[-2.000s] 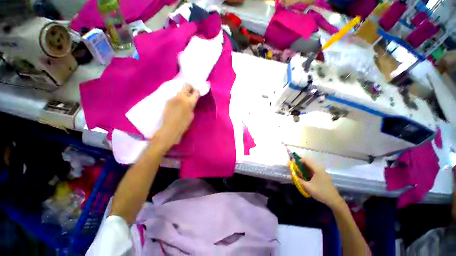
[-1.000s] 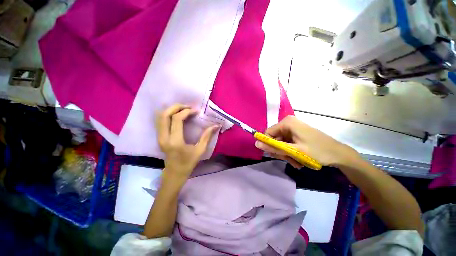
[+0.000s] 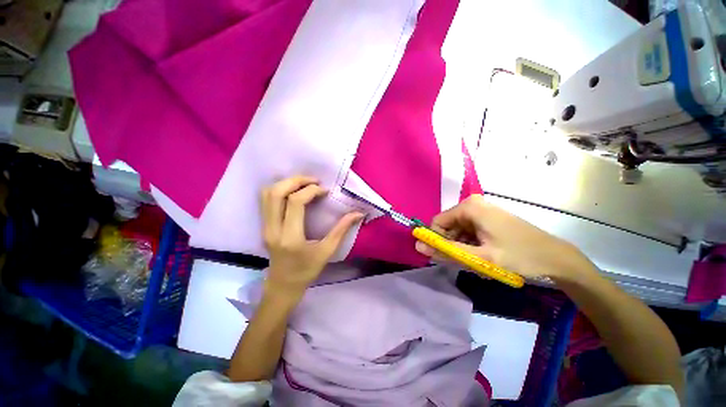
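Observation:
Magenta garment panels (image 3: pixel 191 95) with a pale pink panel (image 3: pixel 310 87) over them lie on the white machine table. My right hand (image 3: pixel 478 230) holds scissors (image 3: pixel 470 258) with a yellow handle; their blades point left and touch the pale panel near a stitched corner. The blades look slightly parted at the pale edge. My left hand (image 3: pixel 298 230) presses and pinches the pale panel's lower edge between thumb and fingers, just left of the blade tips.
A white sewing machine head (image 3: pixel 637 95) with a blue stripe is at the upper right. A narrow magenta offcut (image 3: pixel 470 173) lies by my right hand. Pale pink cloth (image 3: pixel 382 318) covers my lap over a white board (image 3: pixel 211 310). A blue crate (image 3: pixel 119 318) is at lower left.
My left hand has gone from the middle of the panels to the pale panel's lower edge. The scissors have come from beside the machine to that panel. The view is now closer.

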